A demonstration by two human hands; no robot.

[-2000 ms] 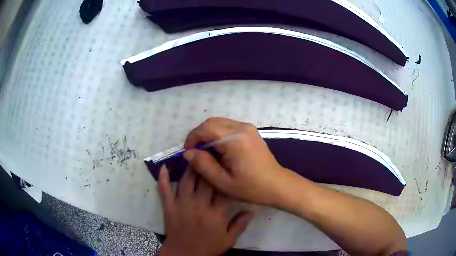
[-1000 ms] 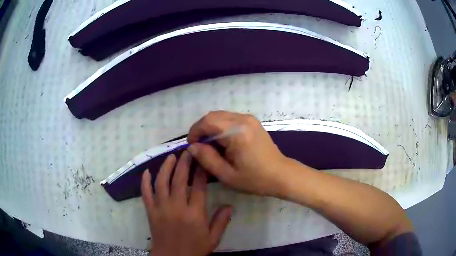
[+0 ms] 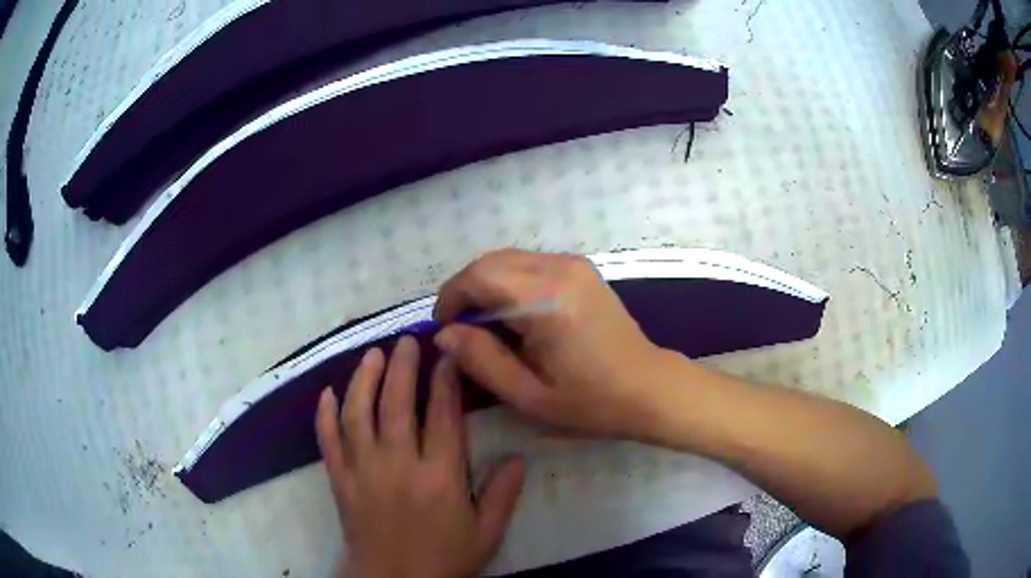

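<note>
A curved dark purple collar piece (image 3: 724,311) lies nearest me, with a white interfacing edge (image 3: 690,265) along its outer curve. A thin dark line shows on the white strip at both sides of my hands. My right hand (image 3: 554,344) holds a marking pen (image 3: 497,313) with a whitish barrel and blue-violet end, its tip at the white edge. My left hand (image 3: 413,452) lies flat on the purple cloth with fingers spread, just left of the pen. My hands cover the middle of the piece.
Two more groups of purple pieces (image 3: 384,147) lie farther back. A black fabric strip (image 3: 25,136) is at upper left. A steam iron (image 3: 953,107) with dark cords stands at upper right. Thread ends (image 3: 141,474) lie at lower left. A round white container (image 3: 805,555) shows at the bottom right.
The view has turned and shifted, so the pieces sit farther left and the iron shows more fully. The pen and both hands have moved rightward along the white edge, away from the piece's left end.
</note>
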